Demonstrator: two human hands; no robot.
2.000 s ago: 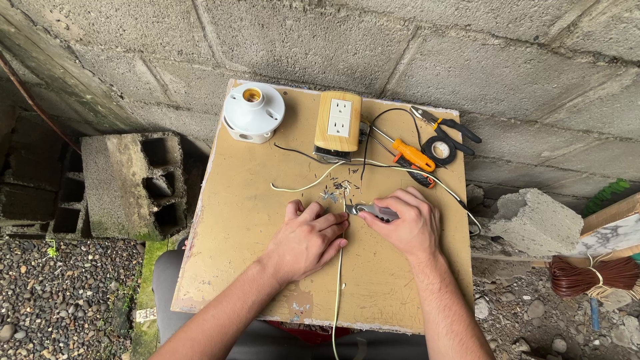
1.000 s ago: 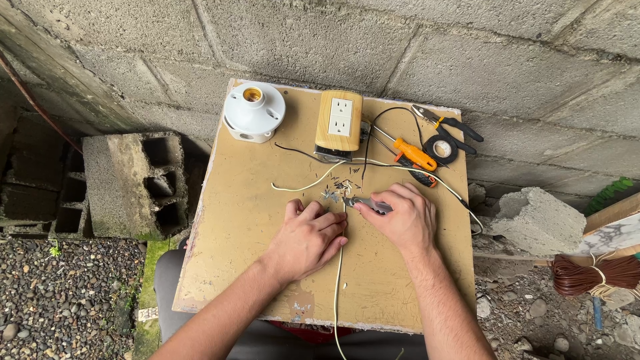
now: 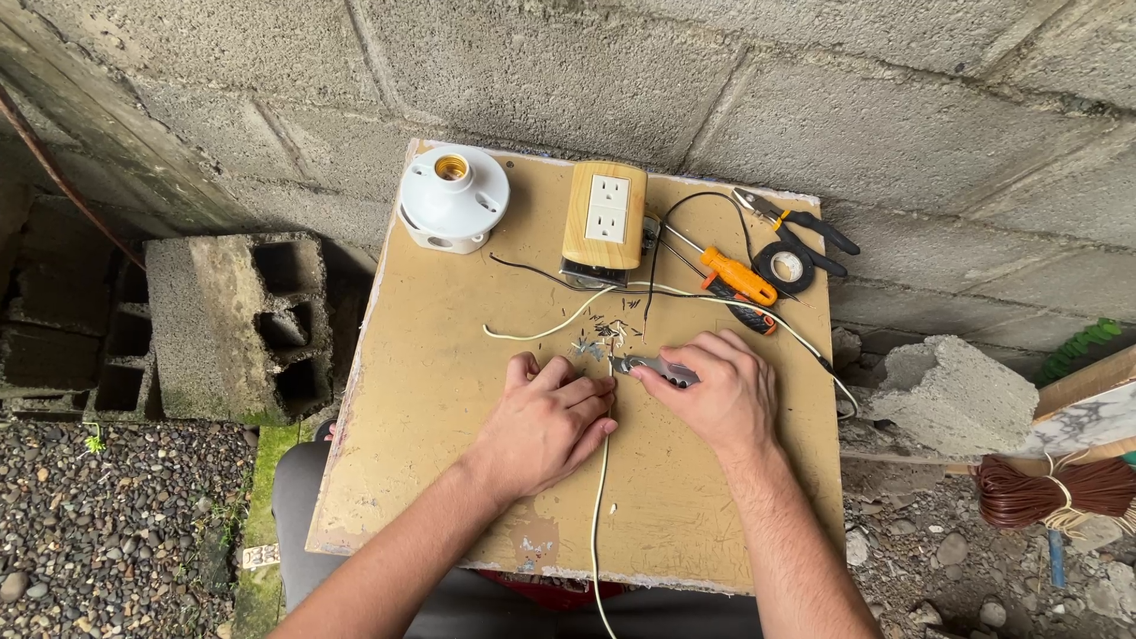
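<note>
My left hand [image 3: 548,424] lies on the board, its fingertips pressing a cream insulated wire [image 3: 601,497] that runs down past the board's front edge. My right hand [image 3: 721,390] grips a grey metal folding knife [image 3: 664,369], whose blade touches the wire near its upper end, just beyond my left fingertips. Small scraps of stripped insulation [image 3: 612,330] lie above that end. Further back stand a wood-look outlet box [image 3: 607,213] with two sockets and a white lamp holder [image 3: 454,197]. Black wire [image 3: 541,272] and cream wire [image 3: 543,335] spread in front of the outlet.
At the board's right lie an orange screwdriver [image 3: 738,275], a second black and orange tool [image 3: 751,316], black electrical tape [image 3: 784,266] and pliers [image 3: 792,222]. A concrete block wall [image 3: 568,80] stands behind the board [image 3: 426,426]. Hollow blocks [image 3: 231,328] sit left, a wire coil [image 3: 1038,493] right.
My right hand and the knife have shifted slightly along the wire. My left hand keeps about the same place on it.
</note>
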